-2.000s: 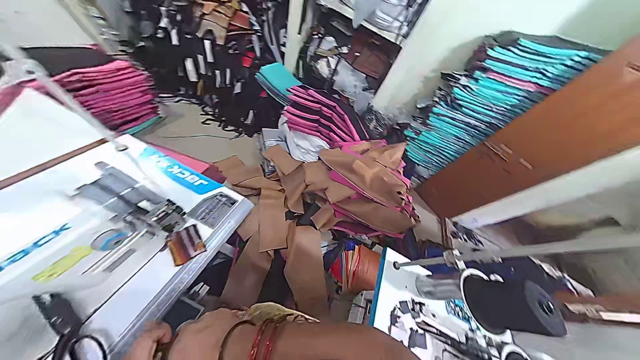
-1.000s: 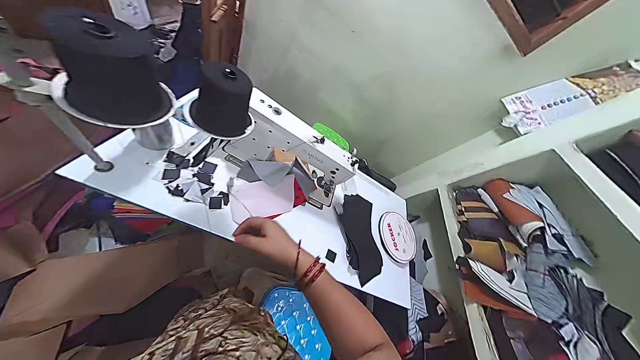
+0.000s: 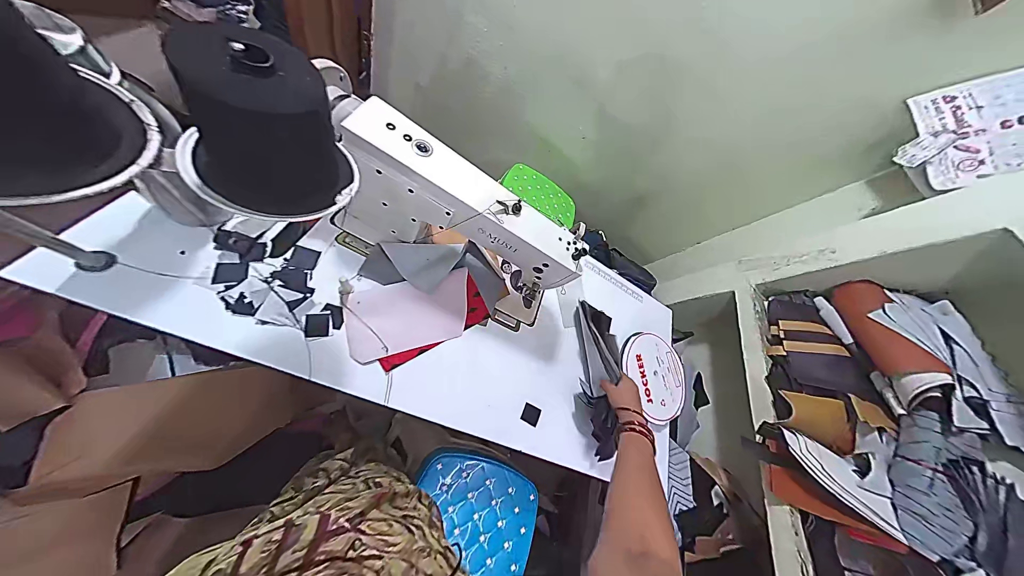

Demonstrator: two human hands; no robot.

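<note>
My right hand [image 3: 626, 397], with red bangles at the wrist, grips a bundle of grey and black fabric pieces [image 3: 598, 352] near the right end of the white sewing table [image 3: 472, 408]. Just beside the hand lies a round white reel [image 3: 654, 378] bearing red lettering. To the left stands a white sewing machine [image 3: 448, 192], with grey, pale pink [image 3: 408, 320] and red cloth pieces at its needle area. A small black square [image 3: 530, 414] lies on the table in front of the hand. My left hand is not in view.
Large black thread cones [image 3: 256, 136] stand at the upper left, above scattered dark scraps [image 3: 272, 280]. A blue padded seat [image 3: 480, 512] is below the table edge. Shelves of folded material [image 3: 888, 344] stand at the right. Brown sheets [image 3: 160, 424] lie at the lower left.
The view has swung from the floor piles to the sewing table. My right hand has moved right, from beside the pink cloth to the dark fabric bundle, and has taken hold of it.
</note>
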